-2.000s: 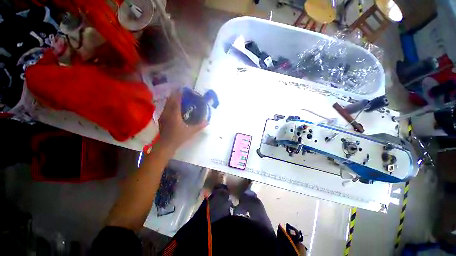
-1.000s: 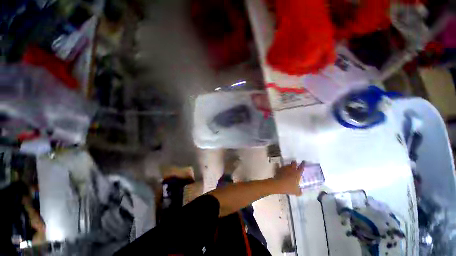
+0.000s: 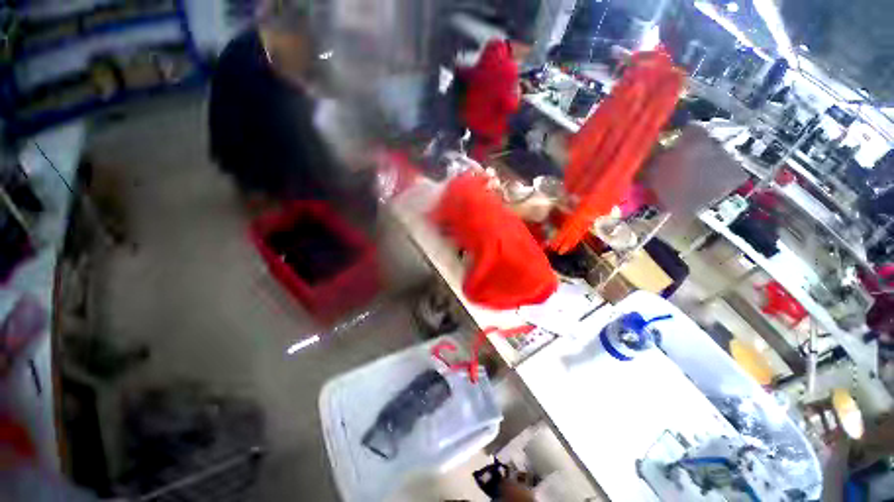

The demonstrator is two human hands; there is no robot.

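Note:
A blue head strap or camera band lies as a ring on the white sewing table. The blue and white sewing machine is at the table's lower right, blurred. What looks like my right hand is small, blurred and cut off by the bottom edge, left of the table. It is around a small black thing, too unclear to name. My left hand is not in view. The pink-lit smartphone cannot be made out.
Orange-red fabric heaps on the table's far end; an orange-red bundle hangs behind. A white tub stands right, another tub left. A red crate stands by a dark-clothed person.
The view has swung up and left, showing the aisle and person. The reaching arm has left the picture, and the phone no longer shows. The blue band still lies on the table.

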